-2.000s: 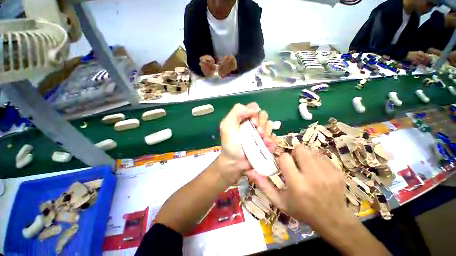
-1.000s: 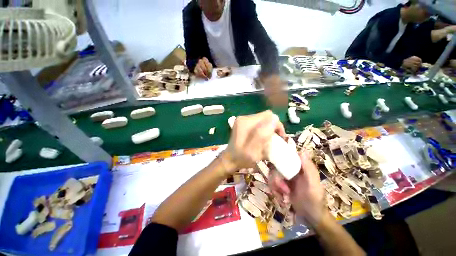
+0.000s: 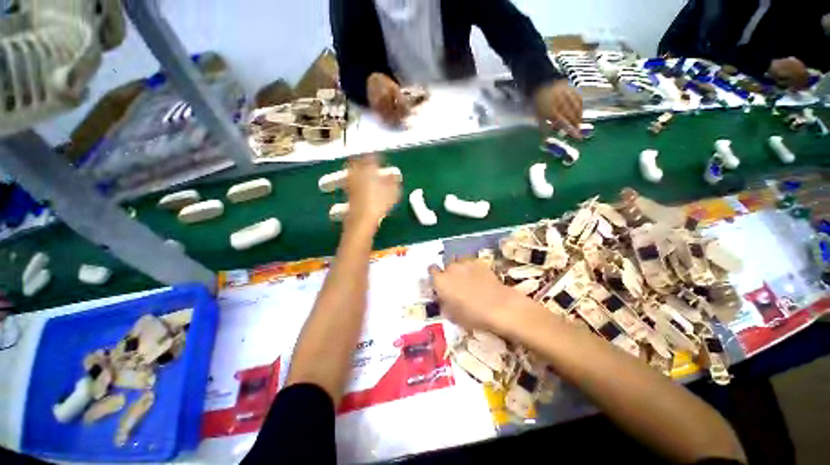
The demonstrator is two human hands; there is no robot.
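Note:
My left hand is over the green conveyor belt, blurred, beside a closed white unit that it partly covers; whether it grips it cannot be told. My right hand is at the left edge of the heap of beige covers, low over the bench. Its fingertips are by a cover with a dark rectangle; a hold on it is not clear. More closed white units lie on the belt to the left.
A blue tray with covers and a white piece stands at left. A grey metal frame post rises at left, near a fan. Across the belt, a person's hand reaches over units; another cover heap lies there.
My hands have separated. The left moved away to the belt, the right down to the heap's left edge. The white unit is no longer between them. The opposite person's arm has moved right.

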